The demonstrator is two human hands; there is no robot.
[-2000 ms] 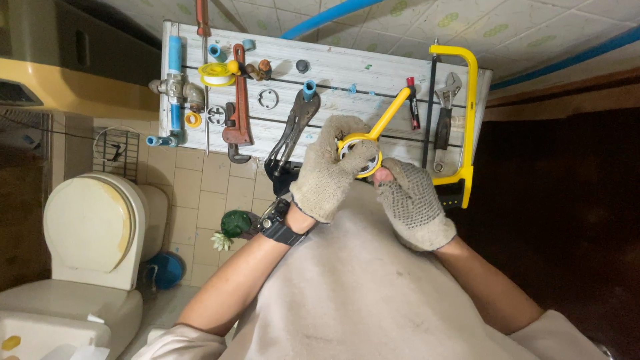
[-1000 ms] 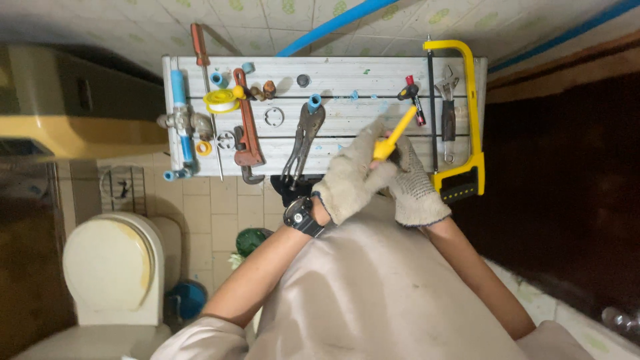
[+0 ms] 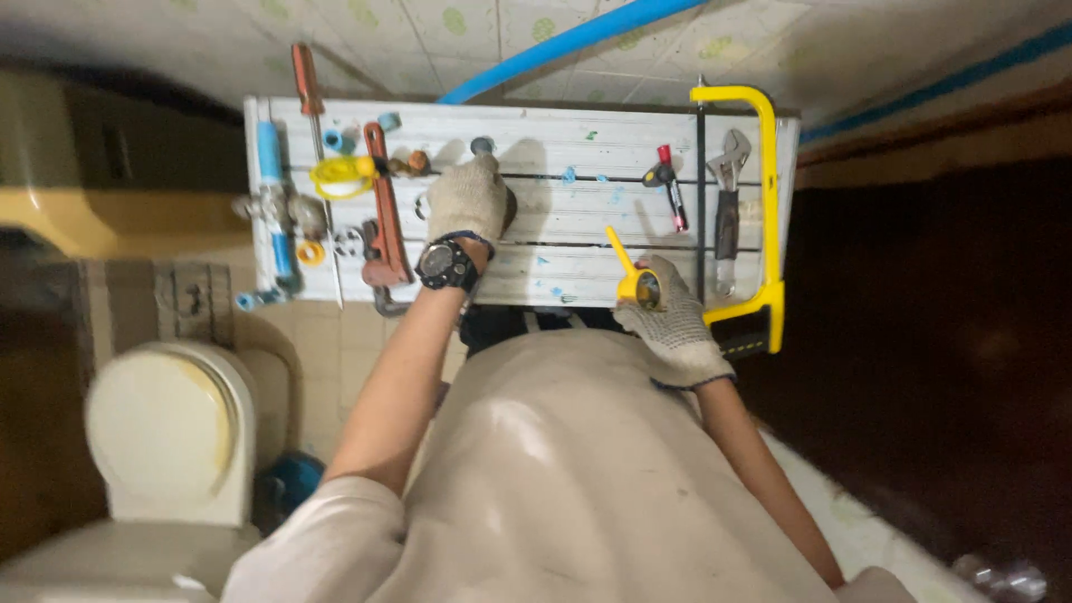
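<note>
My left hand point(image 3: 471, 201), in a knit glove, reaches over the left middle of the slatted bench point(image 3: 544, 205). Its fingertips are by a small dark round piece point(image 3: 481, 146); the locking pliers seen earlier are hidden beneath or beside it, and whether it grips anything cannot be told. My gloved right hand point(image 3: 668, 314) holds a yellow plastic valve fitting with a long handle point(image 3: 643, 287) at the bench's near edge. Left of my left hand lies a red pipe wrench point(image 3: 384, 209), beside a roll of thread seal tape point(image 3: 342, 177).
A yellow hacksaw point(image 3: 770, 201) and an adjustable wrench point(image 3: 728, 209) lie at the right, near a marker point(image 3: 675, 197). At the left are a screwdriver point(image 3: 308, 79) and a blue pipe with a metal valve point(image 3: 272, 205). A toilet point(image 3: 167, 427) stands lower left.
My hands have moved apart. The left one has left the yellow piece and gone forward and left over the bench, where the pliers lay; the right one keeps the yellow piece.
</note>
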